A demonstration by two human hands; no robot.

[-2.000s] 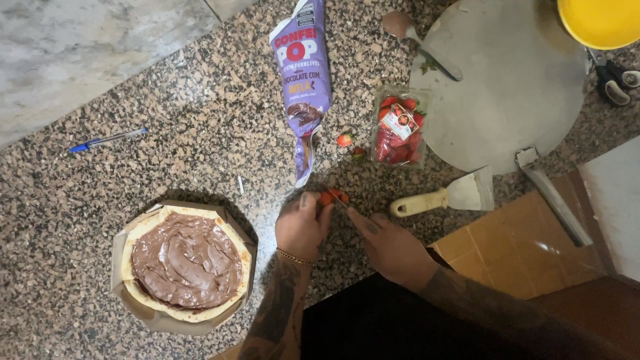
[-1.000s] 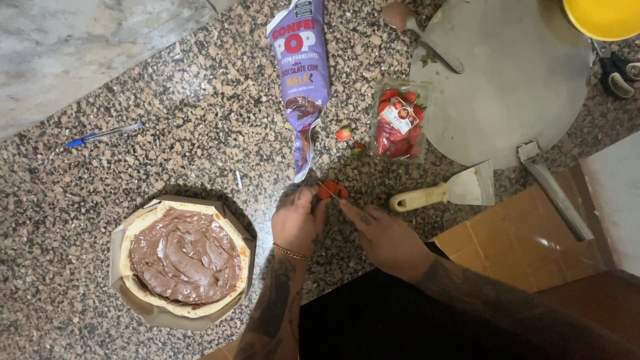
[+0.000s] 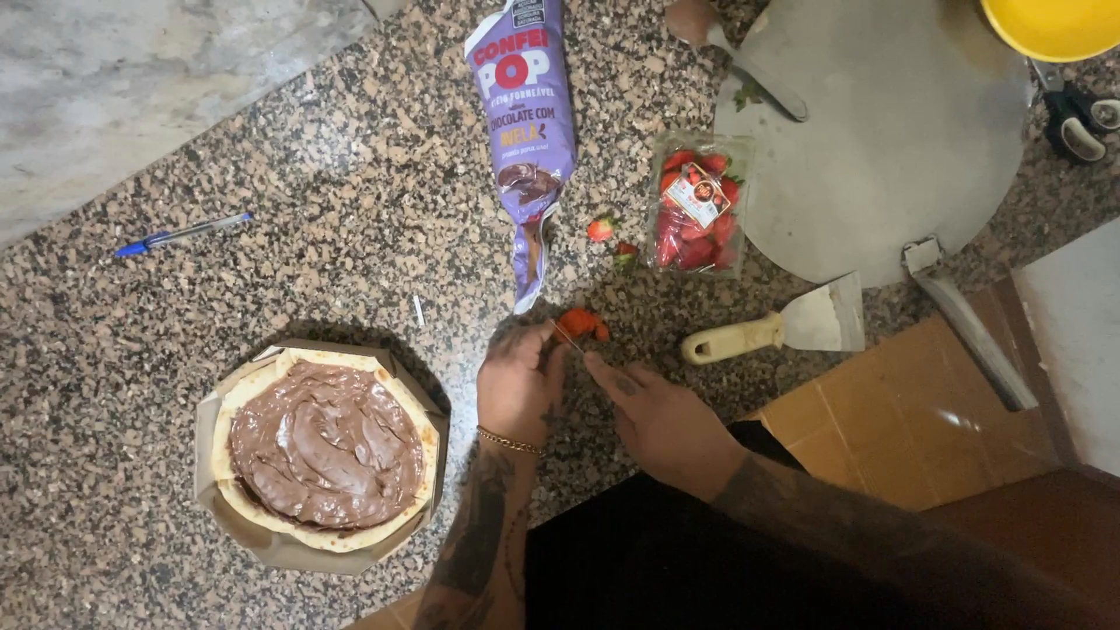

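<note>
My left hand [image 3: 518, 376], with a chain bracelet at the wrist, holds a piece of strawberry against the granite counter. Cut strawberry pieces [image 3: 579, 324] lie just beyond its fingertips. My right hand [image 3: 661, 407] grips a knife whose thin blade [image 3: 569, 336] meets the fruit; its handle is hidden in the hand. Above my hands lie a purple piping bag of chocolate filling [image 3: 525, 114], a strawberry top [image 3: 601, 229] and a clear tray of strawberries [image 3: 700, 210]. At the lower left, a chocolate-covered pizza [image 3: 328, 446] sits in an octagonal cardboard box [image 3: 210, 455].
Right of my hands lies a scraper [image 3: 770, 332] with a pale handle. Farther right are a round metal sheet [image 3: 884, 149] with a spoon [image 3: 761, 79] at its edge, a pan gripper handle [image 3: 971, 332], scissors [image 3: 1076, 118] and a yellow bowl [image 3: 1059, 26]. A blue pen [image 3: 184, 234] lies left.
Both hands stay close together at the cut strawberry, with only small shifts. The pieces beyond my left fingertips look more spread out than before.
</note>
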